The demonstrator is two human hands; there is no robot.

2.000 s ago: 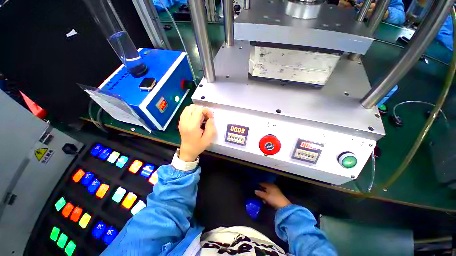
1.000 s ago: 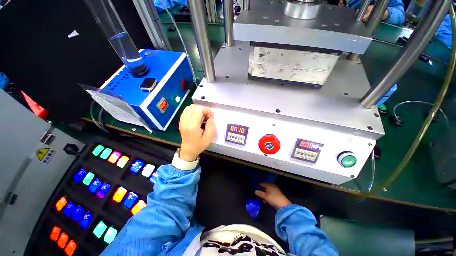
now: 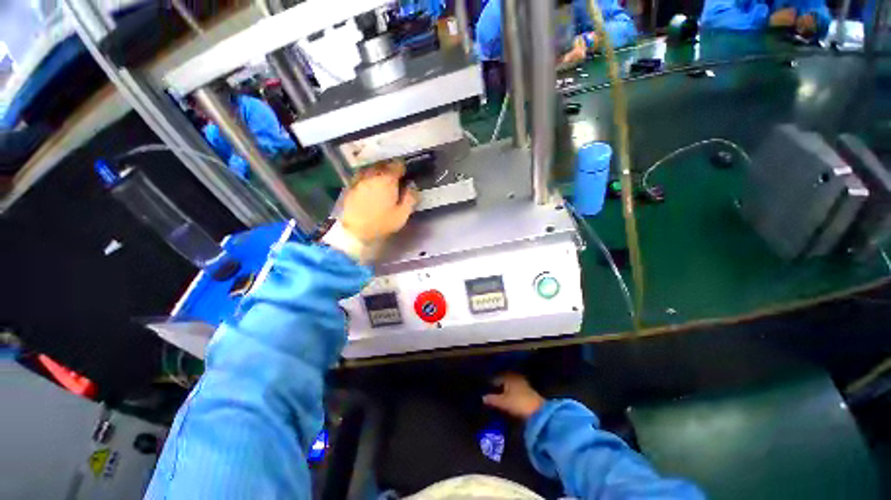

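The silver-white press (image 3: pixel 488 225) stands in front of me. Its upper platen (image 3: pixel 391 103) hangs above the bed, with a gap over a metal fixture (image 3: pixel 445 195). My left hand (image 3: pixel 376 207) reaches into this gap, fingers bent at the fixture's left end beside a small dark thing; whether it grips anything is hidden. My right hand (image 3: pixel 513 395) is low near my lap, its fingertips close together in shadow; I cannot tell what they hold. A blue-purple glowing watch (image 3: pixel 491 444) shows just below it. The red button (image 3: pixel 430 306) is on the front panel.
The blue tester (image 3: pixel 220 288) with a clear cylinder (image 3: pixel 166 220) is left of the press. A blue cylinder (image 3: pixel 592 179), a yellowish hose (image 3: pixel 625 166) and grey mould blocks (image 3: pixel 806 190) are on the right. People in blue smocks sit beyond. A grey-green panel (image 3: pixel 742 439) is low right.
The view has turned right, and most of the lit tray has left the picture. The upper platen has risen. My left hand has moved from the panel's left end into the press. My right hand stays low.
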